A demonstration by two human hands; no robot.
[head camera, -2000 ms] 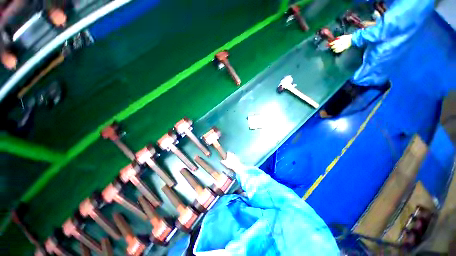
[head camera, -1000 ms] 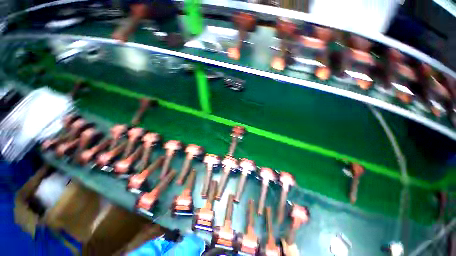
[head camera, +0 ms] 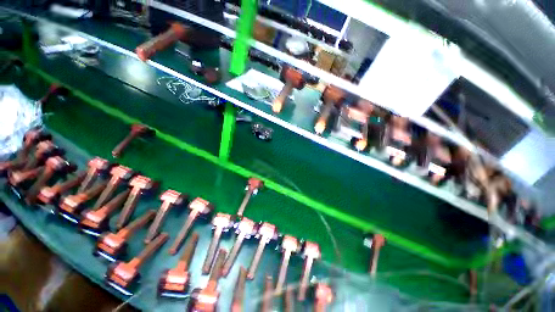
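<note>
Many reddish-brown hammer-shaped units lie in two facing rows on the green bench (head camera: 143,274). One unit (head camera: 176,280) in the near row has its head towards me and its handle pointing away. A far-row unit (head camera: 196,210) has its head away from me. Single units, such as one (head camera: 251,192) near the green strip, stand apart behind the rows. Neither of my hands is in the picture. The lower right of the view is blurred.
A raised shelf with a white edge (head camera: 292,128) runs behind the bench and bears more units (head camera: 288,85), papers and cables. A green post (head camera: 227,134) rises at its middle. A clear-white plastic heap (head camera: 15,119) is at the left. Brown cardboard (head camera: 45,274) shows below the bench edge.
The view has swung from the bench's right part, up and over to the rows and shelf. My hand at a unit, then the blue sleeves, have left the picture.
</note>
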